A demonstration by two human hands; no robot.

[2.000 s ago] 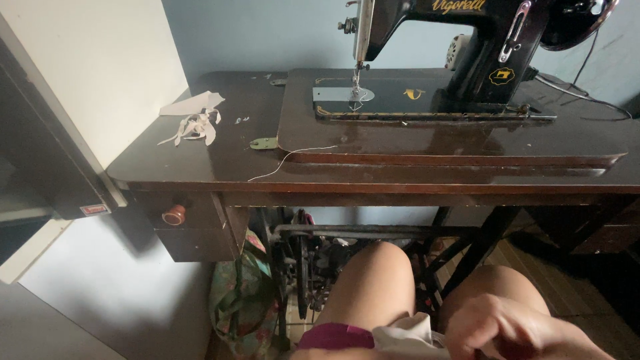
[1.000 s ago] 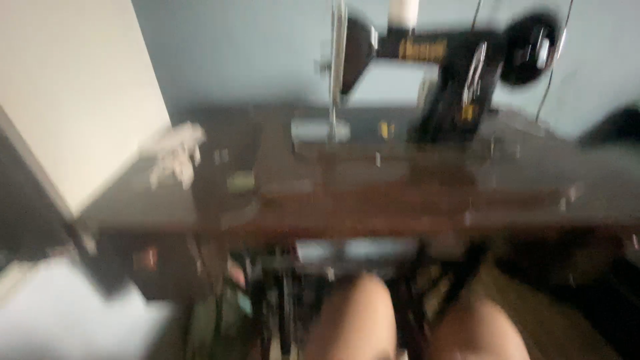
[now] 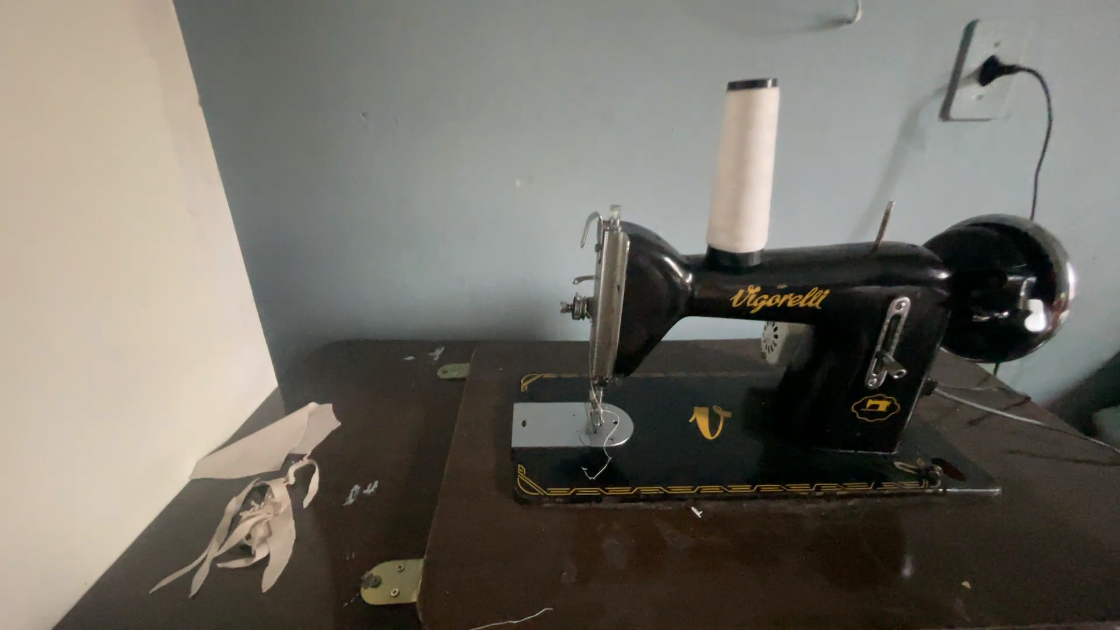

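Neither of my hands is in the frame. A black Vigorelli sewing machine (image 3: 814, 280) stands on a dark wooden sewing table (image 3: 525, 569). On top of its arm is an upright cone of white thread (image 3: 744, 166). Thread hangs at the needle and presser foot (image 3: 598, 411), and a loose tail lies over the metal needle plate (image 3: 551, 424). On the table's left part lie a flat light fabric piece (image 3: 267, 442) and a tangle of fabric strips (image 3: 262, 529) touching it.
A pale upright panel (image 3: 114, 262) borders the table on the left. Behind is a blue-grey wall (image 3: 394, 175) with a plugged-in wall outlet (image 3: 978, 70). A brass-coloured hinge (image 3: 394, 582) sits near the front, with a loose thread (image 3: 516, 619) to its right. A grey cable (image 3: 1015, 416) runs behind the machine.
The view has tilted up and come closer to the machine. A hand with light cloth beside it at the lap, seen two seconds ago, is out of view, as are the knees.
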